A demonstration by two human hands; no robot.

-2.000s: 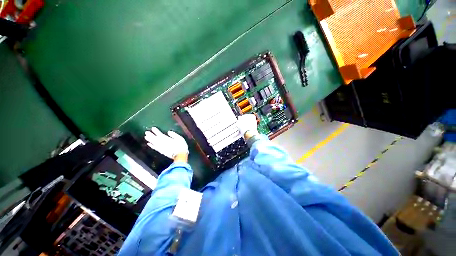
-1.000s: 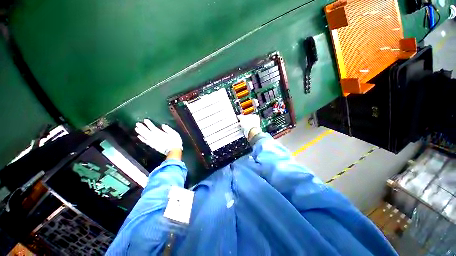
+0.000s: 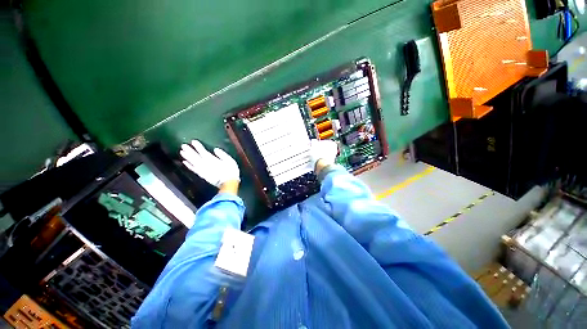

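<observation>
A dark solder pallet with reddish-brown edges (image 3: 382,122) lies on the green mat and frames a green circuit board (image 3: 344,149). The board bears a large pale block (image 3: 280,142), orange-wound parts (image 3: 317,107) and dark parts. My right hand (image 3: 323,153), in a white glove, rests over the board at the right edge of the pale block; its fingertips are bent down and partly hidden, so I cannot tell whether they grip anything. My left hand (image 3: 211,165), in a white glove, is empty with fingers spread, left of the pallet and not touching it.
A black brush (image 3: 410,74) lies right of the pallet. An orange tray (image 3: 486,48) stands at the far right, above black bins (image 3: 479,141). A black bin with small green pieces (image 3: 135,215) and a dark lattice plate (image 3: 96,283) are at the lower left.
The view has shifted, moving the pallet, brush and orange tray in the picture. Both hands keep nearly the same places relative to the pallet.
</observation>
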